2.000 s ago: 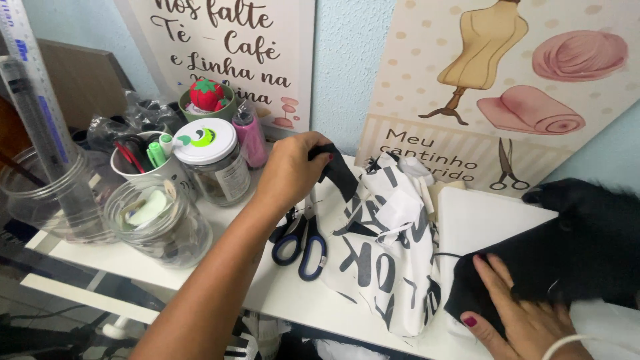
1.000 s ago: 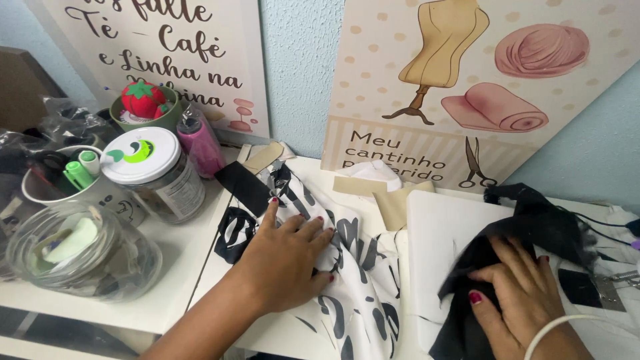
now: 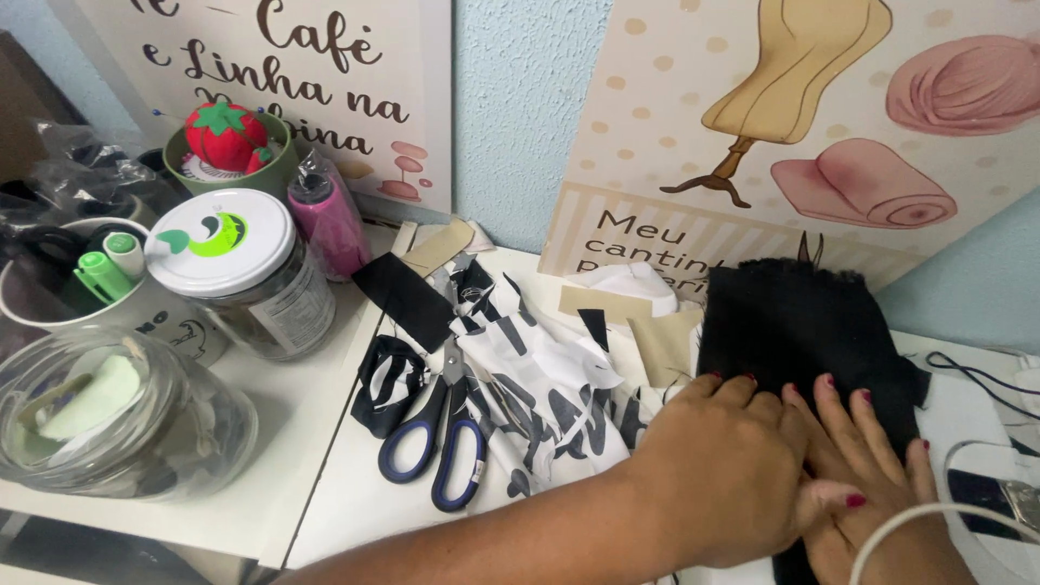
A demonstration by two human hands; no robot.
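Note:
Black fabric lies at the right of the white table, with a frayed upper edge. My right hand rests on it, palm down with the fingers spread. My left hand is beside and partly over my right hand, its fingertips at the black fabric; its palm side is hidden, so a grip cannot be told. Left of the hands lies crumpled white fabric with black print. Scissors with blue and black handles lie against that fabric, near a small black fabric strip and a bunched black-and-white piece.
At left stand an open clear jar, a white-lidded jar, a mug with green markers and a green pot holding a tomato pincushion. Beige scraps lie near the wall. Sewing-themed signs lean behind. A cable runs at right.
My left hand has moved right, from the printed fabric to beside my right hand. The scissors, covered a second ago, show again. The black fabric lies flatter and reaches farther up.

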